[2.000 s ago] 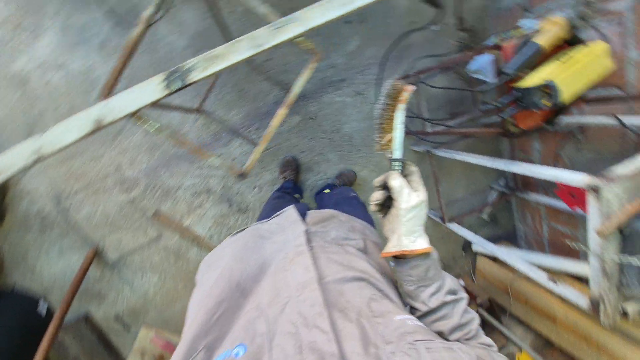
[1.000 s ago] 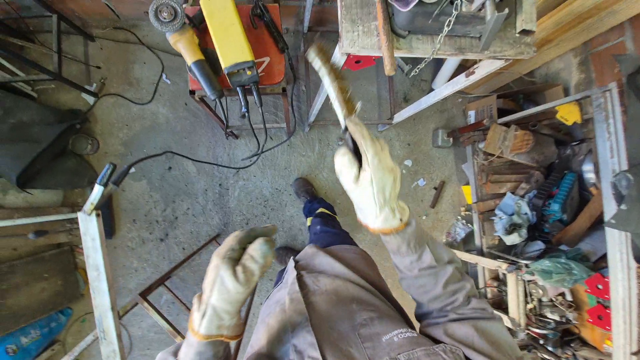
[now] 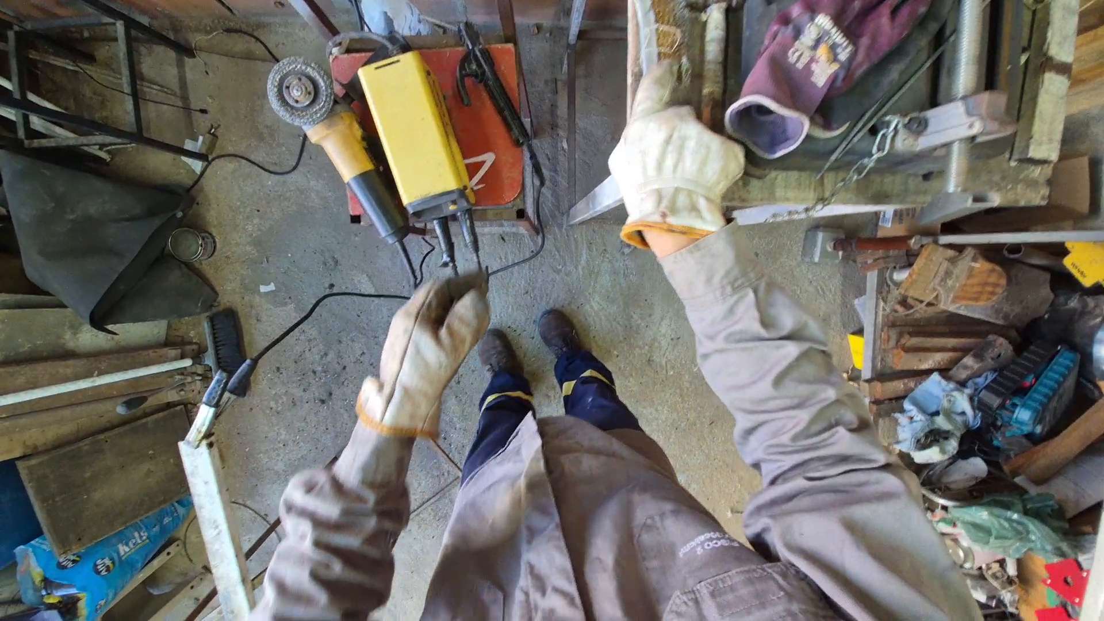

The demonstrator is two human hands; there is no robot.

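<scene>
My left hand (image 3: 431, 349), in a pale work glove, is raised with its fingers bent, just below the cable plugs of a yellow welding machine (image 3: 414, 129) in this view; whether it holds anything is hidden. At the left edge of a wooden workbench (image 3: 871, 190) is my right hand (image 3: 677, 164), gloved too. Its fingers reach over a brownish, bristly thing, perhaps the brush (image 3: 662, 30); the grip is unclear. A purple glove (image 3: 798, 73) lies to its right. An angle grinder with a wire wheel (image 3: 345, 147) and a black electrode holder (image 3: 492, 82) flank the welding machine.
A red stand (image 3: 504, 172) bears the machine. Black cables cross the concrete floor. At left, a clamp (image 3: 207, 405) grips a pale metal bar (image 3: 211, 517), near a black-bristled brush (image 3: 226, 341) and boards. A chain (image 3: 849, 185) hangs at the bench. Scrap wood and a teal case (image 3: 1044, 392) fill the right.
My right hand, which held up a wire brush in both earlier frames, is now at the bench edge. My left hand has moved up toward the welding machine's cables. The view has shifted greatly.
</scene>
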